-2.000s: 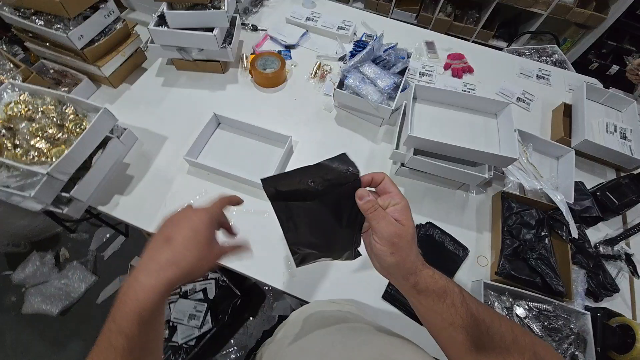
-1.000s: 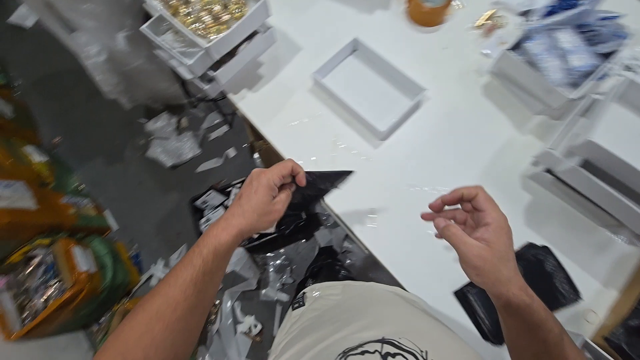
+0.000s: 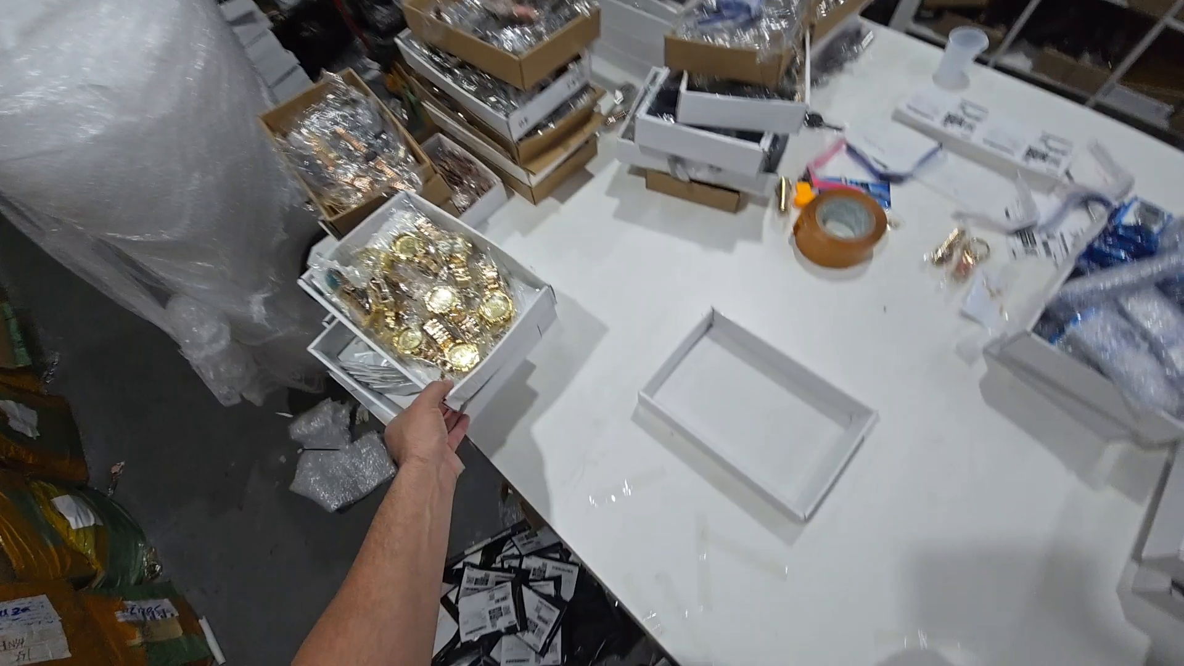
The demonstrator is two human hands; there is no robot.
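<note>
My left hand (image 3: 428,431) grips the near corner of a white cardboard box (image 3: 504,342) full of gold-coloured wristwatches (image 3: 442,299) in clear plastic. That box sits on another white box (image 3: 344,375) at the table's left edge. To the right, an empty white box (image 3: 758,412) lies on the white table. Below the edge, black packets with white labels (image 3: 495,606) lie in a heap. My right hand is out of view.
A roll of brown tape (image 3: 840,228) lies behind the empty box. Stacked boxes of plastic-wrapped goods (image 3: 504,88) stand at the back left. A white box with blue packets (image 3: 1091,370) is at the right. Bubble wrap (image 3: 342,462) lies on the floor.
My left hand has let go of the black plastic bag and now holds the watch box. My right hand has left the view. The view has swung towards the table's left end.
</note>
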